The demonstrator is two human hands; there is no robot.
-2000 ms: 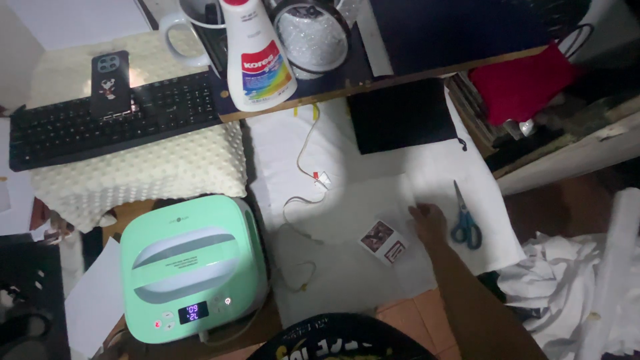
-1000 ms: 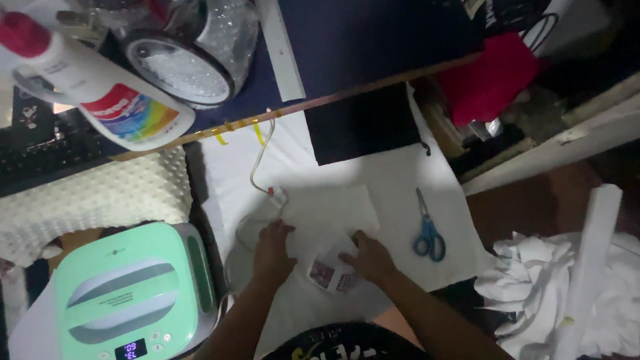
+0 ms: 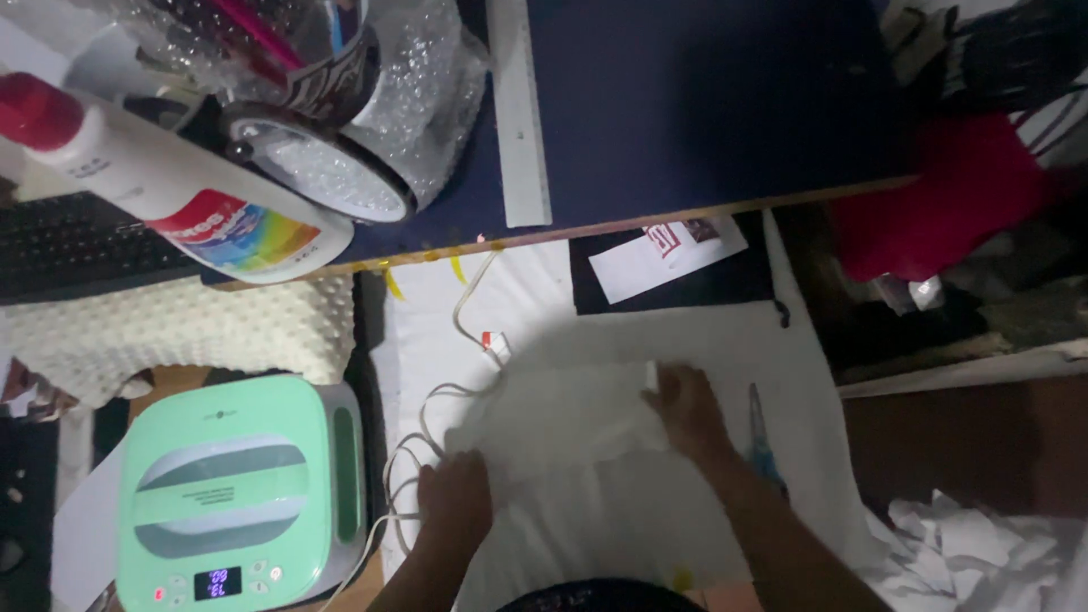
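Note:
My left hand (image 3: 456,497) rests at the left edge of a pale sheet (image 3: 569,412) on the white cloth; its fingers are blurred. At the sheet's upper right, my right hand (image 3: 687,408) has its fingers closed on the edge. A printed white paper (image 3: 667,262) lies above them on a black drawstring pouch (image 3: 680,293). Blue-handled scissors (image 3: 759,442) lie beside my right forearm, which partly hides them. A pale cord (image 3: 459,314) runs down the cloth left of the sheet.
A mint-green heat press (image 3: 221,493) with a lit display stands at the left. Above are a Kores glue bottle (image 3: 195,195), a bubble-wrapped mug (image 3: 340,153) and a ruler (image 3: 520,119) on a dark blue board (image 3: 697,102). Crumpled white paper (image 3: 960,552) lies lower right.
The printed paper, between my hands one second ago, now lies on the black pouch. My right hand has come to the pale sheet's edge. The view has shifted closer to the table.

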